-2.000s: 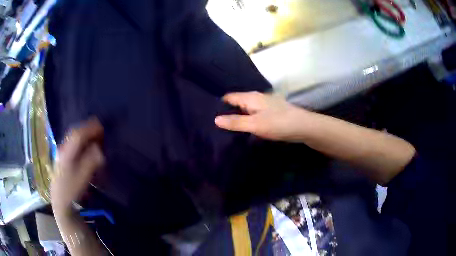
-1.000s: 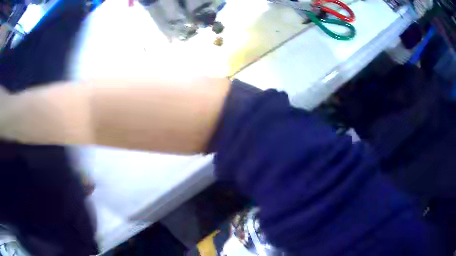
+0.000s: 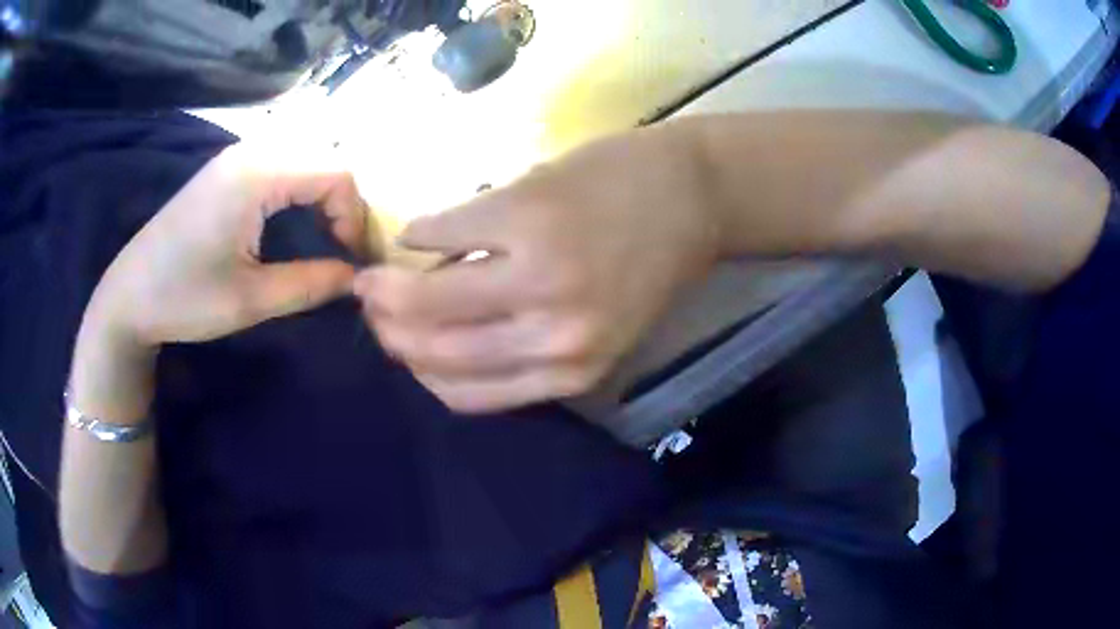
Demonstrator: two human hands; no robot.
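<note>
A large navy-black garment piece point(image 3: 369, 455) covers the table's front and my lap. My left hand point(image 3: 246, 246) has its thumb and fingertips together at the cloth's upper edge. My right hand point(image 3: 528, 277) meets it there, with its fingers curled and pinched at the same edge. The exact edge between the fingertips is hidden. The sewing machine point(image 3: 184, 49) is dark and close at the upper left, with bright light below it. A grey knob point(image 3: 479, 55) stands by the lit area, above my hands.
Scissors with a green handle loop point(image 3: 964, 37) lie at the upper right. The cream machine bed point(image 3: 614, 62) and the table's worn grey edge point(image 3: 737, 356) run diagonally. A white strip point(image 3: 921, 406) and patterned cloth point(image 3: 725, 578) show near my lap.
My right arm has swung back from the far left, and both hands now meet at the cloth's edge. The dark cloth lies across the table front again. The view has shifted nearer the machine.
</note>
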